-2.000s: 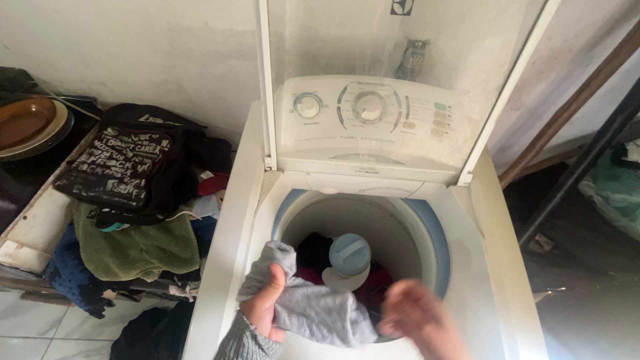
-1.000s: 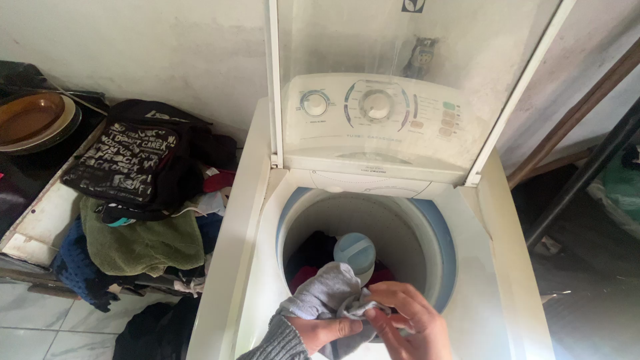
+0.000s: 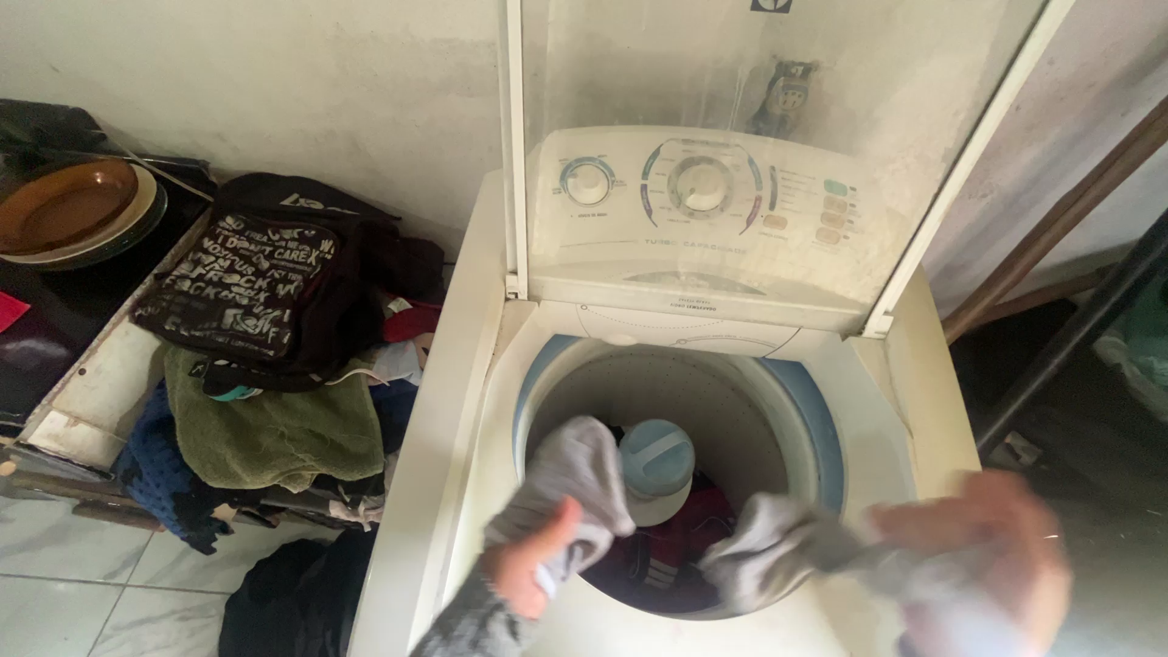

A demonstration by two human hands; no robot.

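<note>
A grey cloth, perhaps a garment, is bunched in my left hand over the near left rim of an open top-loading washing machine. My right hand, blurred by motion, is beyond the right side of the opening and grips a second length of grey cloth, whose loose end hangs over the tub. Whether both lengths are one piece cannot be told. Inside the tub, dark red and black clothes lie around the agitator with its light blue cap.
The machine's clear lid stands raised before the control panel. At left are a black printed backpack, an olive towel and stacked plates. Dark cloth lies on the floor. Poles lean at right.
My hands, close together on the grey cloth a second ago, have moved apart. The right one has swung right, drawing grey cloth along; the left still holds its bunch.
</note>
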